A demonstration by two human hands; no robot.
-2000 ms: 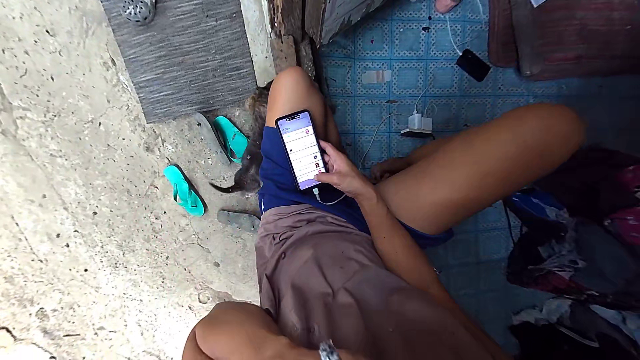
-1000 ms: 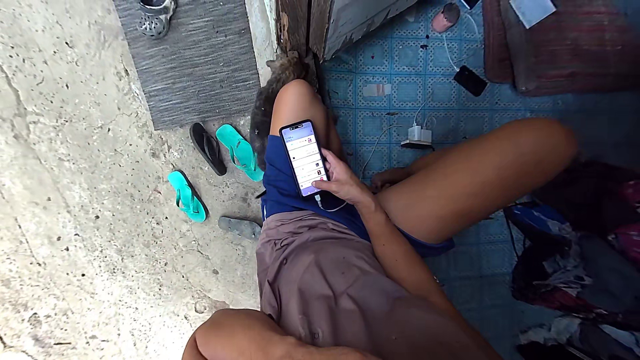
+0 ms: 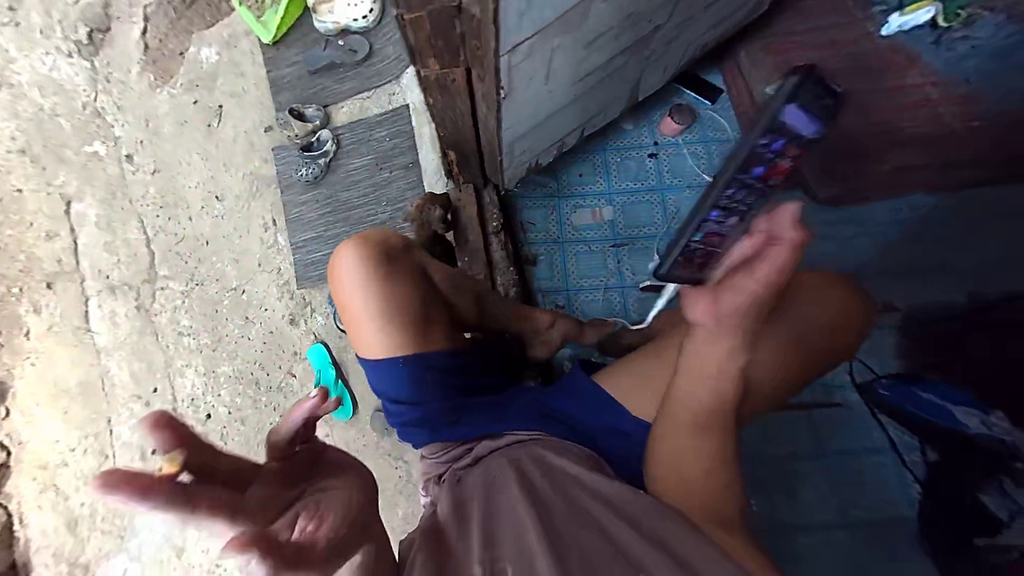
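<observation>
My left hand [image 3: 280,496] is raised at the lower left, blurred, with its fingers spread. A small yellowish object [image 3: 172,462], too blurred to name surely, is between two of its fingers. My right hand [image 3: 744,272], also blurred, holds a smartphone [image 3: 740,184] by its lower end, to the right of my crossed legs. The phone is tilted, and its screen shows a dark, colourful picture. A white charging cable [image 3: 662,306] runs from the phone's lower end towards my feet.
Beside the wooden door post [image 3: 448,88] is a small furry animal [image 3: 432,214]. Clogs [image 3: 314,156] lie on a grey mat [image 3: 352,204]; a turquoise flip-flop [image 3: 330,380] is on the concrete. Another phone [image 3: 698,88] rests on the blue patterned floor [image 3: 596,172]. Dark fabric [image 3: 968,448] lies at right.
The phone has been lifted off my lap area and tilted to the right; its bright screen has turned dark and colourful. My left hand has come into view. The view has shifted noticeably.
</observation>
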